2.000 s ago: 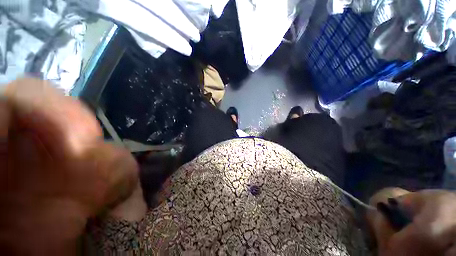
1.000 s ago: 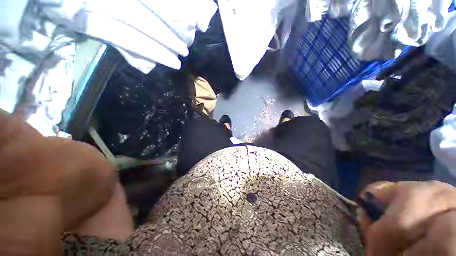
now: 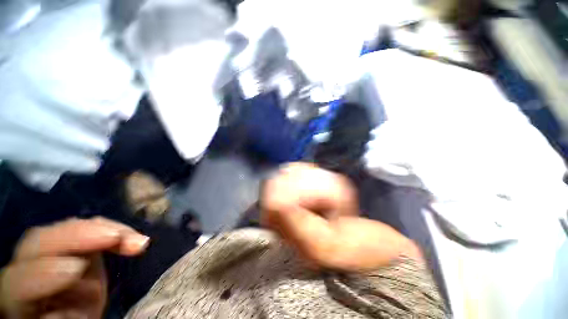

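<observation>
My left hand [image 3: 68, 268] is at the lower left, its fingers loosely bent and apart, with nothing visible in it. My right hand [image 3: 311, 205] is blurred in front of my patterned top, curled with the fingers bent in. I cannot tell if it holds anything; no tool shows. A large white cloth heap [image 3: 454, 137] lies beyond and to the right of my right hand, touched by neither hand.
White cloth [image 3: 56, 93] piles up at the upper left. A pointed white piece [image 3: 187, 106] hangs at upper left of centre. A blue crate [image 3: 271, 128] is beyond my right hand, partly covered by white pieces. A tan item [image 3: 146, 196] is near the grey floor [image 3: 221, 187].
The view has swung right, bringing the large white heap in. My right hand has moved in from the lower right to the centre; its dark tool no longer shows. My left hand looks smaller and lower.
</observation>
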